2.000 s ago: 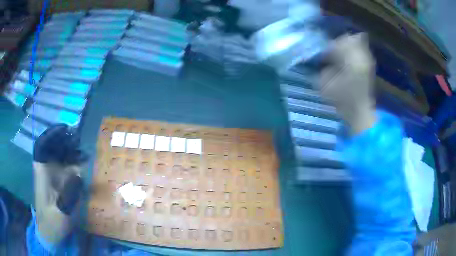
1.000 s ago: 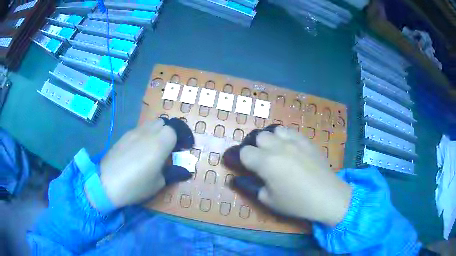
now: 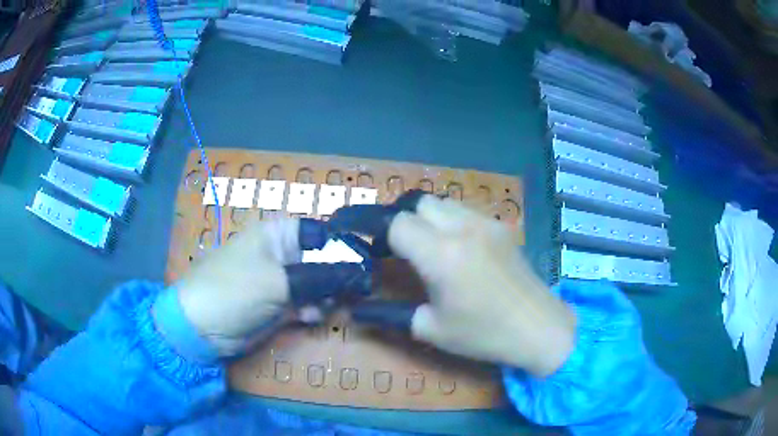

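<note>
The orange-brown fixture board lies in front of me, with rows of rounded slots. Several white insulating pads sit side by side in its top row, from the left. My left hand, with black finger cots, is shut on white pads above the middle of the board. My right hand, also with black finger cots, meets the left fingertips at the pads. Its fingers are bent; whether it grips a pad is hidden.
Silver heat sinks with teal patches stand in rows at left and at the back. A column of plain heat sinks is at right. A white cloth lies at the right edge. A blue cord hangs at left.
My left hand has risen off the board with the pads, and my right hand has come over to meet it. The view has shifted, so the board sits further left.
</note>
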